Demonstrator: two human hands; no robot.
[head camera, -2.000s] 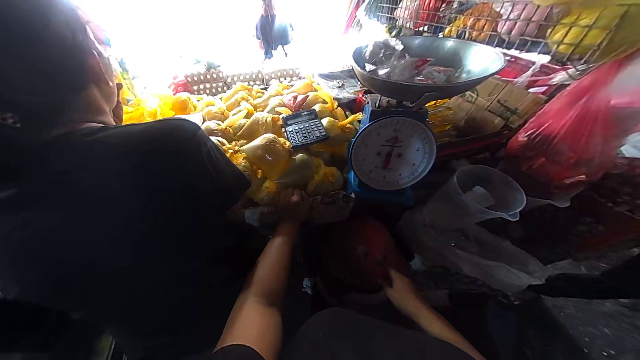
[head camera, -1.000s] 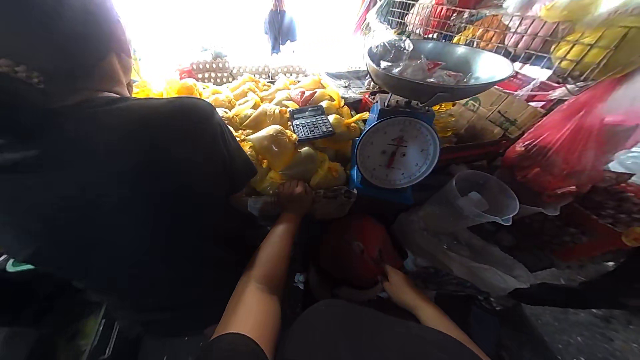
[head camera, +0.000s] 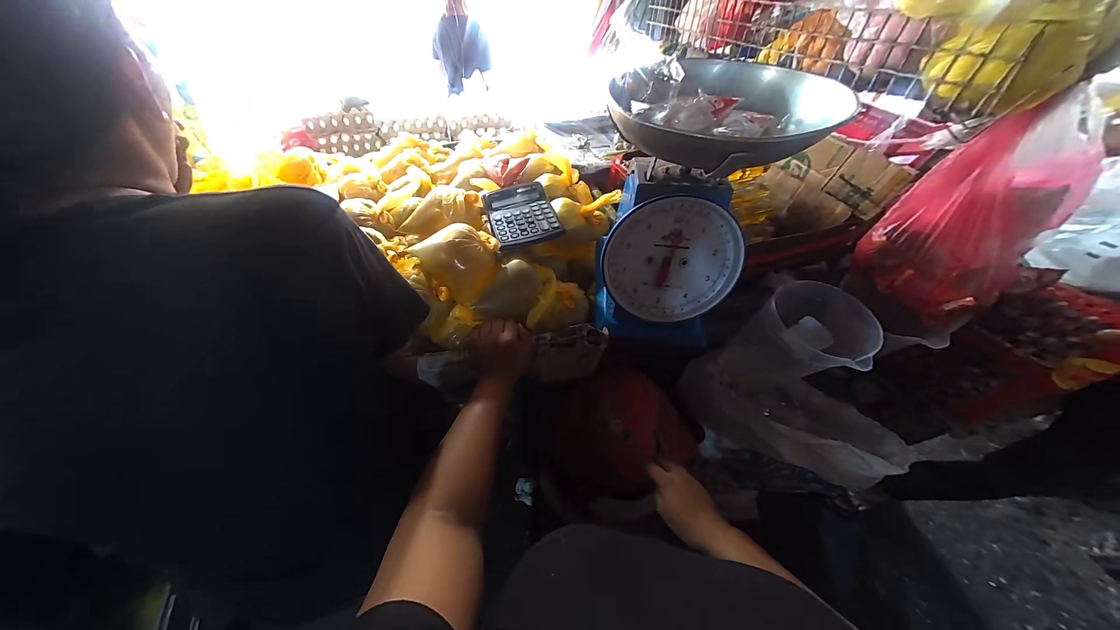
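My left hand (head camera: 500, 350) rests with bent fingers on the edge of a cardboard box (head camera: 569, 350), just below yellow plastic bags with tied tops (head camera: 455, 258). At the right side of a dark red, rounded object (head camera: 612, 429), low in shadow, is my right hand (head camera: 682, 503); its fingertips touch or pinch the side, and their exact hold is too dark to tell. A blue dial scale (head camera: 672, 258) with a metal pan (head camera: 735, 109) stands beyond my right hand, small clear plastic packets (head camera: 709, 114) in the pan. On the yellow bags lies a calculator (head camera: 522, 215).
A person in a black shirt (head camera: 175, 367) is close on the left. Right of the scale are a clear plastic jug (head camera: 822, 332), a hanging red plastic bag (head camera: 971, 210) and a wire rack (head camera: 840, 44). Egg trays (head camera: 341, 131) stand behind the yellow bags.
My left hand stays at the box edge and my right hand at the red object. The view has shifted slightly.
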